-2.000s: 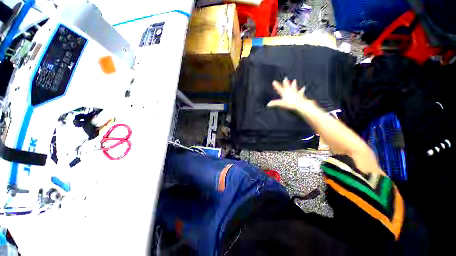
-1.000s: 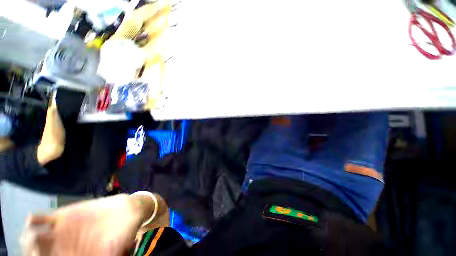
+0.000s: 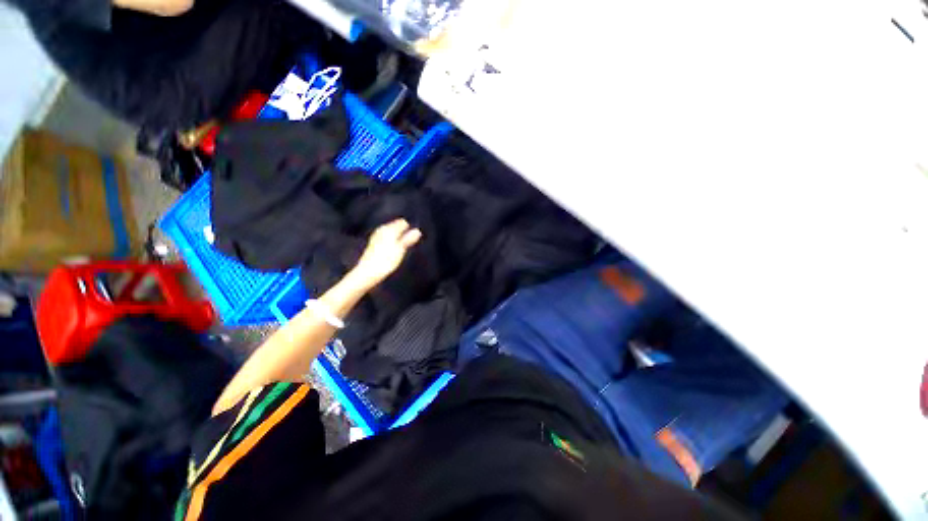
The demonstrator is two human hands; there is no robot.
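Observation:
Black garment pieces [image 3: 275, 193] lie heaped in and over blue baskets at the left, and dark cloth spreads towards my lap. One folded part near my lap looks finely ribbed [image 3: 422, 331]. My left hand [image 3: 389, 251], with a pale band at the wrist, is over the heap with its fingers curled against the black cloth. Whether it grips the cloth cannot be told. My right hand is out of the picture.
The white table [image 3: 672, 153] fills the upper right, its edge running diagonally. Blue baskets [image 3: 229, 275] stand left of my lap. A red stool [image 3: 76, 310] and a cardboard box [image 3: 66, 204] are far left. Another person's dark clothing [image 3: 183, 61] shows at top left.
The view has swung left from the machine and the stacked black cloth to the baskets. My left hand, blurred and low at left a second ago, is now over the black heap. My right hand has left view.

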